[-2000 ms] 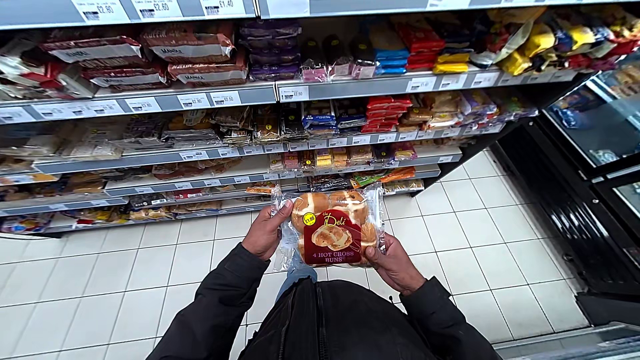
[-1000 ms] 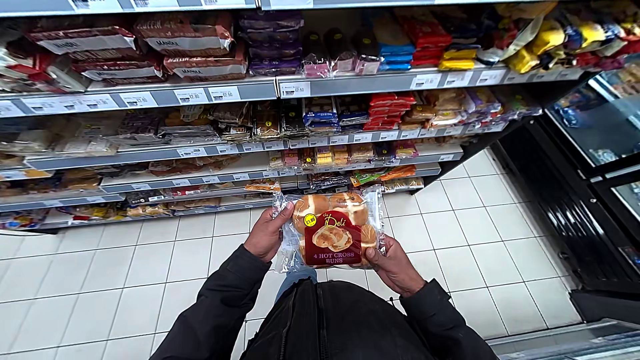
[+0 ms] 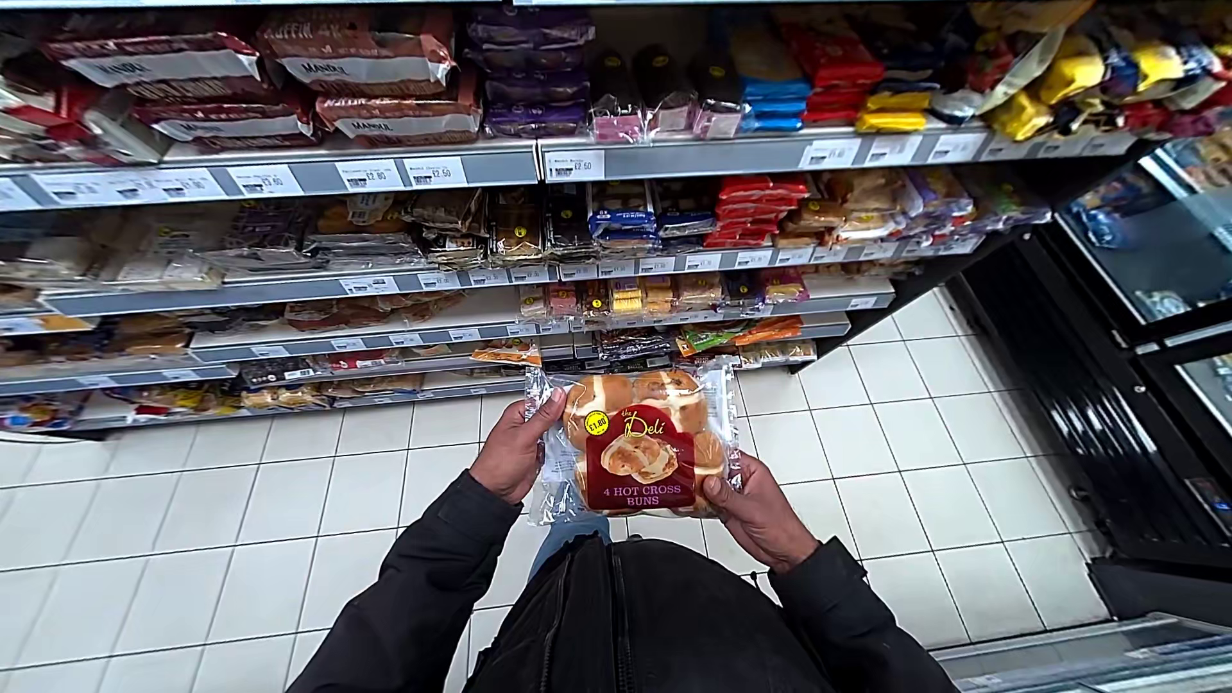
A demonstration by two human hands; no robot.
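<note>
A clear plastic pack of hot cross buns (image 3: 640, 457) with a dark red label and a round yellow price sticker is held out in front of my body, label facing up. My left hand (image 3: 518, 448) grips its left side, the thumb on top of the crinkled wrapper. Around the lower right edge closes my right hand (image 3: 762, 512), its thumb over the front. The fingers beneath the pack are partly hidden. Both sleeves are black.
Beyond the pack stands a shelf unit (image 3: 356, 175) with several levels of packaged bread and cakes. White floor tiles (image 3: 318, 491) lie below. Dark glass-fronted cabinets (image 3: 1155, 241) stand at the right, and a case edge (image 3: 1088, 654) shows at the lower right.
</note>
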